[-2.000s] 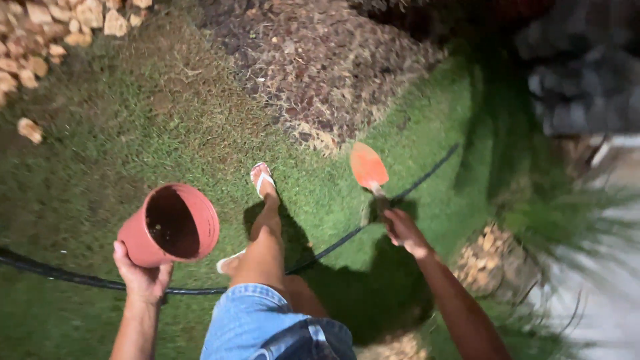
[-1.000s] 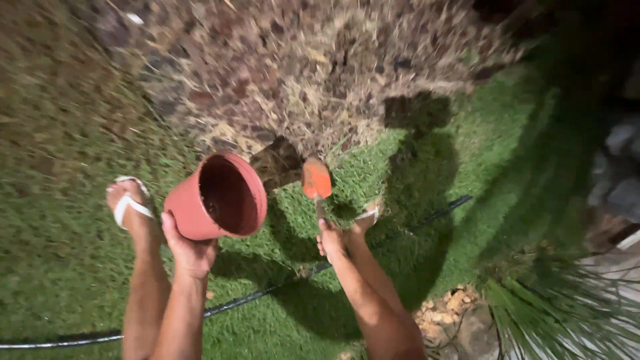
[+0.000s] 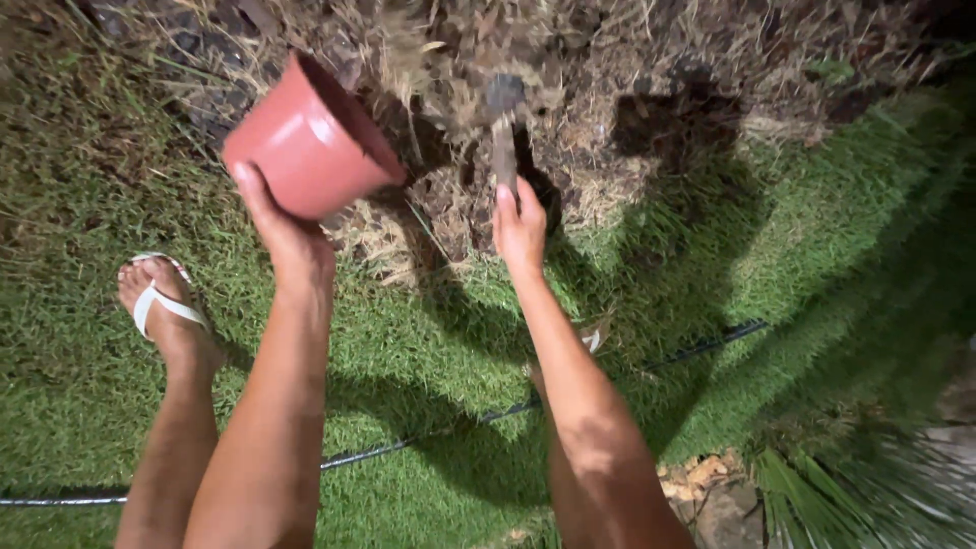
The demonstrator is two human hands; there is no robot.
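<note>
My left hand [image 3: 286, 229] holds a reddish plastic plant pot [image 3: 305, 145] from below, tilted on its side with its mouth toward the right and up. What lies inside the pot is dark and cannot be made out. To the right, my right hand [image 3: 521, 221] grips the handle of a hand trowel [image 3: 504, 149]. The trowel's blade points away from me, blurred and dark, at the dry grass and soil [image 3: 595, 76] of the bed. Whether the blade is in the soil cannot be told.
Green lawn [image 3: 396, 335] borders the bed. A black hose [image 3: 374, 454] crosses the grass below my forearms. My foot in a white flip-flop [image 3: 171, 305] stands at left, the other partly behind my right arm. Stones [image 3: 705, 473] and a spiky plant [image 3: 816, 496] lie at lower right.
Both hands have moved forward over the bed, and the pot is tipped further over. The trowel, whose orange blade showed earlier, now reaches to the dry grass. The view has come closer to the ground.
</note>
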